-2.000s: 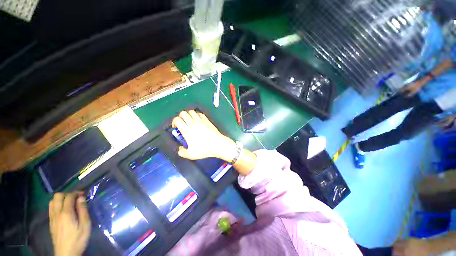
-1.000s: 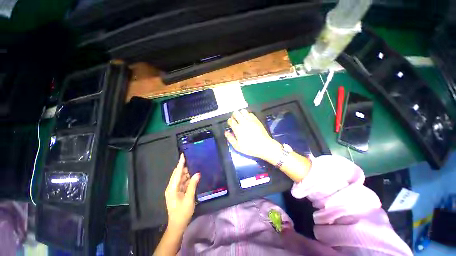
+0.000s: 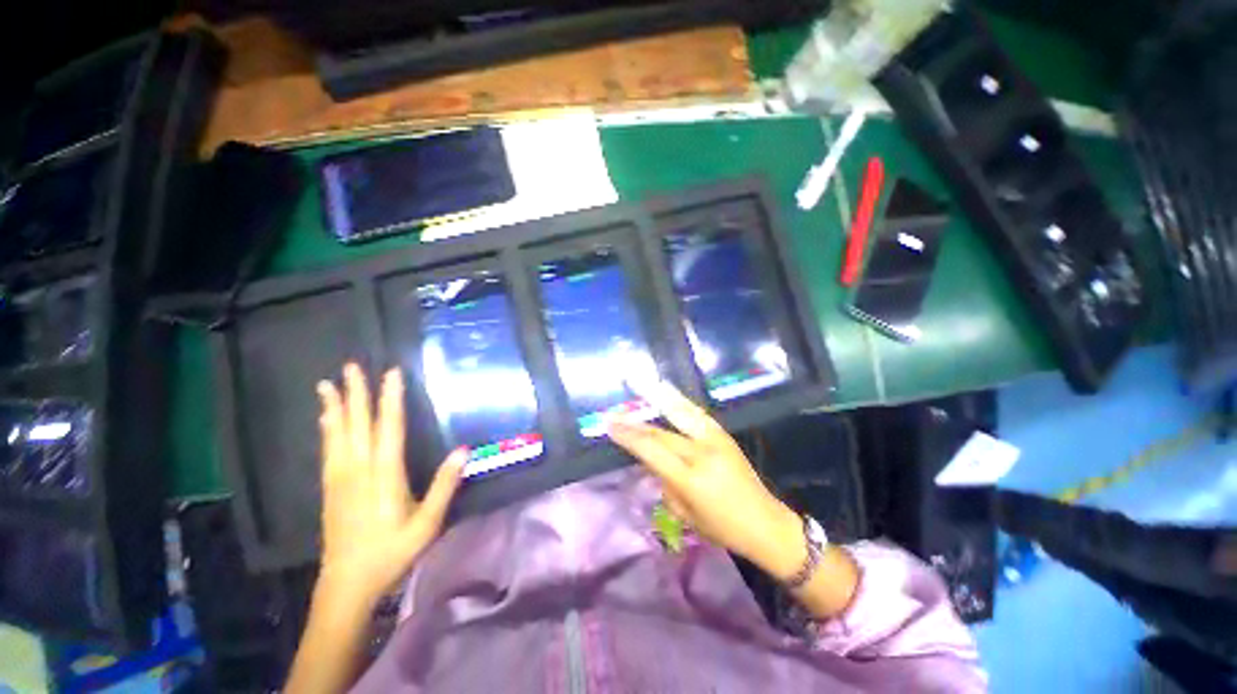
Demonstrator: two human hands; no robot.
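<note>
A black foam tray (image 3: 301,407) lies in front of me with several pockets. The leftmost pocket holds no phone. Three lit phones lie in the others: the left phone (image 3: 468,359), the middle phone (image 3: 586,319) and the right phone (image 3: 726,312). Their screens show glare and red and green marks at the lower end. My left hand (image 3: 366,481) is spread over the empty pocket, thumb near the left phone's lower corner, holding nothing. My right hand (image 3: 705,475) has its fingertips at the lower end of the middle phone; it holds nothing that I can see.
A loose dark phone (image 3: 418,183) lies by a pale paper (image 3: 563,170) behind the tray. A white stick (image 3: 830,160), a red pen (image 3: 863,221) and another phone (image 3: 898,264) lie right. Filled trays (image 3: 1011,190) stand right and left (image 3: 136,231). A dark-trousered leg (image 3: 1140,549) shows at right.
My left hand has moved from the left phone's edge onto the empty pocket. My right hand has moved down to the middle phone's lower end. The left phone's screen is brighter.
</note>
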